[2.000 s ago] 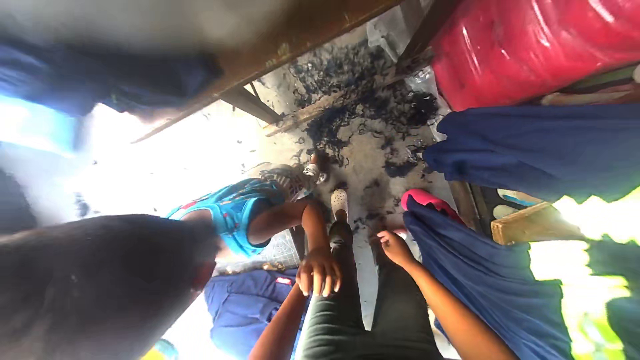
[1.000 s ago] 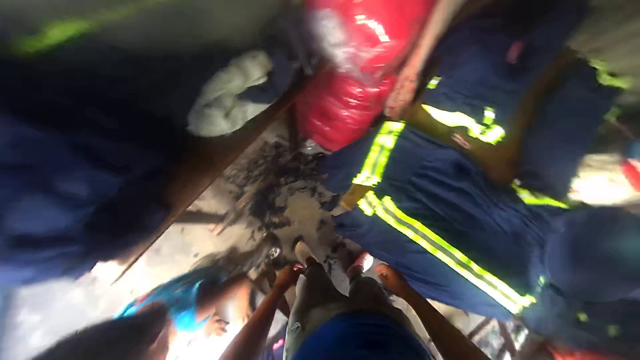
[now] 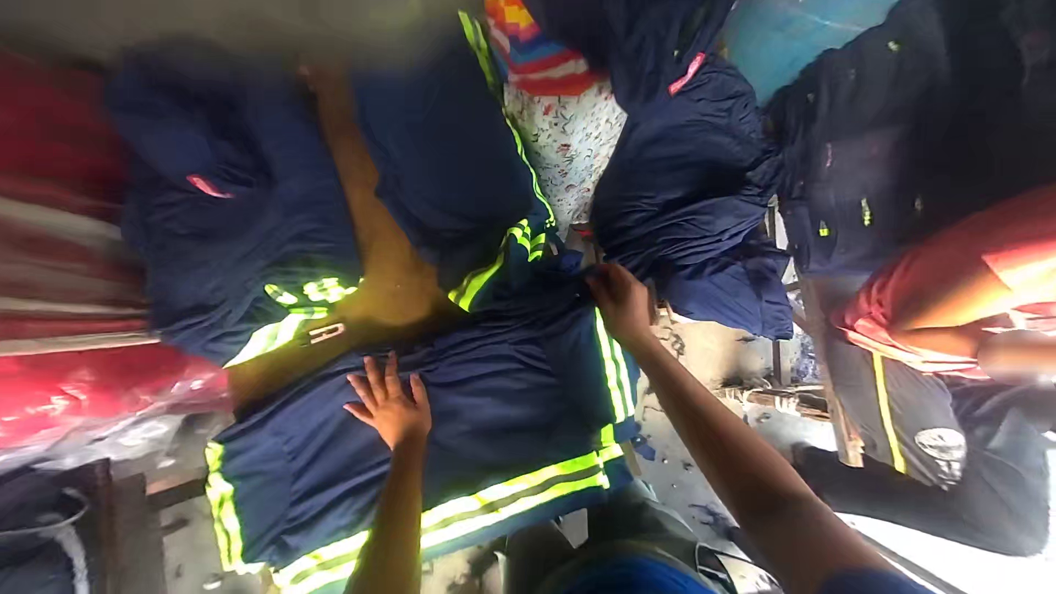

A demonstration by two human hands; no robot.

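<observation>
A navy garment with yellow-and-silver reflective stripes [image 3: 495, 396] lies spread over the front of a wooden table [image 3: 388, 272], its lower edge hanging toward me. My left hand [image 3: 396, 404] rests flat on the cloth with its fingers spread. Farther up and to the right, my right hand [image 3: 620, 304] has its fingers closed on a bunched upper edge of the same garment, close to the table's right end. The fingertips of that hand are partly hidden in the dark fabric.
More navy garments [image 3: 239, 181] are heaped on the table's far side, with a navy pile [image 3: 685, 181] at the right. Red plastic-wrapped bundles [image 3: 99, 388] stand at the left. A person in a red top and grey trousers [image 3: 907, 412] sits at the right.
The view has swung from the littered floor to the table of navy garments. My hands, low near my legs before, are now on the striped garment, the right one gripping it.
</observation>
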